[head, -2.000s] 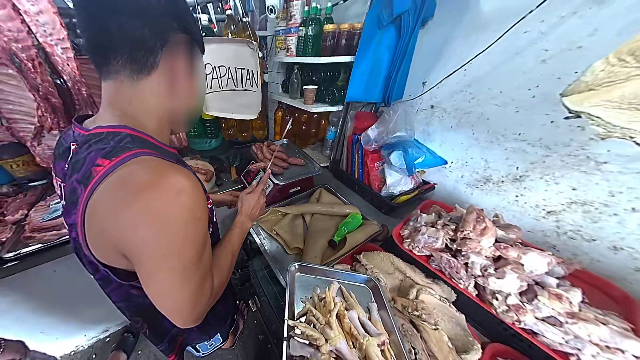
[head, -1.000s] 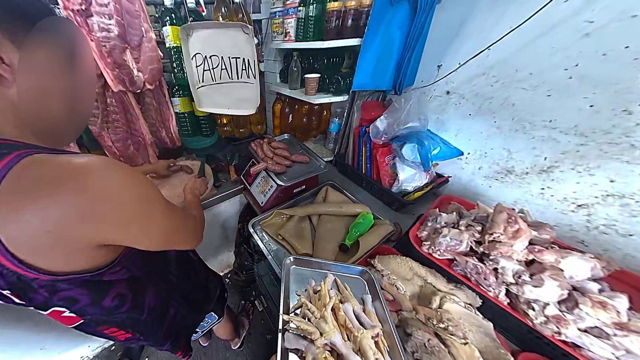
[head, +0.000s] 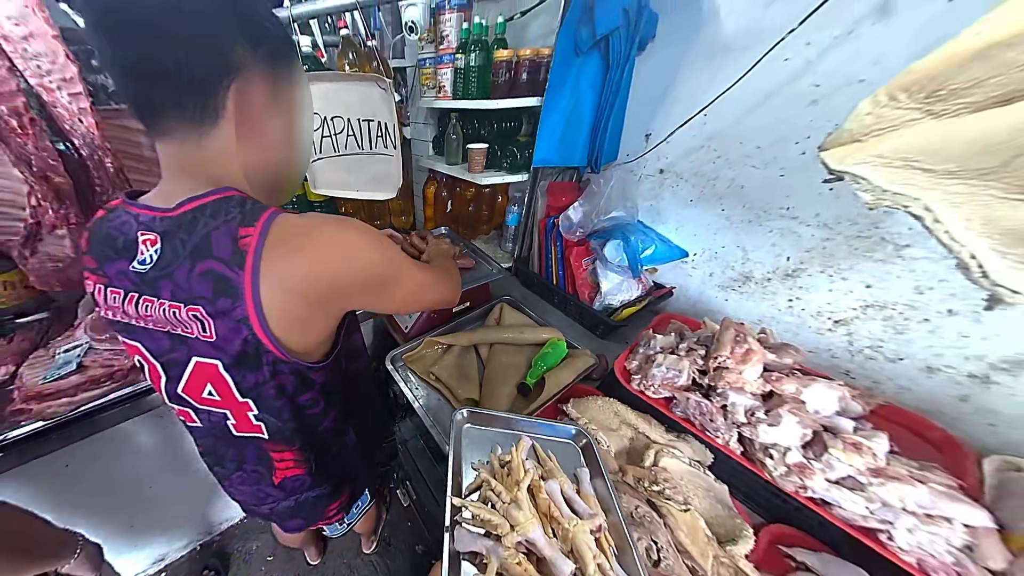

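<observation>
Neither of my hands can be made out. At the lower left edge is a dark, cut-off limb (head: 52, 544) with a thin band; whose it is I cannot tell. A person in a sleeveless jersey (head: 200, 320) stands at left, with a hand on the sausages (head: 418, 243) on a metal scale tray (head: 482, 266). Nearer lies a metal tray (head: 416, 392) with folded tan hide or tripe (head: 448, 364) and a green plastic bottle (head: 547, 360). Chicken feet (head: 528, 508) fill another metal tray (head: 462, 448). Beside it lies pale tripe (head: 640, 448).
A red tray (head: 920, 440) of meat pieces (head: 768, 392) runs along the stained wall (head: 760, 200). Blue plastic bags (head: 596, 80) hang above a black crate (head: 596, 308). Shelves (head: 480, 102) hold bottles. Raw meat (head: 48, 160) hangs at left.
The person held a knife upright near the scale, then leaned left over a board. Now the person stands more upright, with a hand on the sausages on the scale. The view has swung left and back.
</observation>
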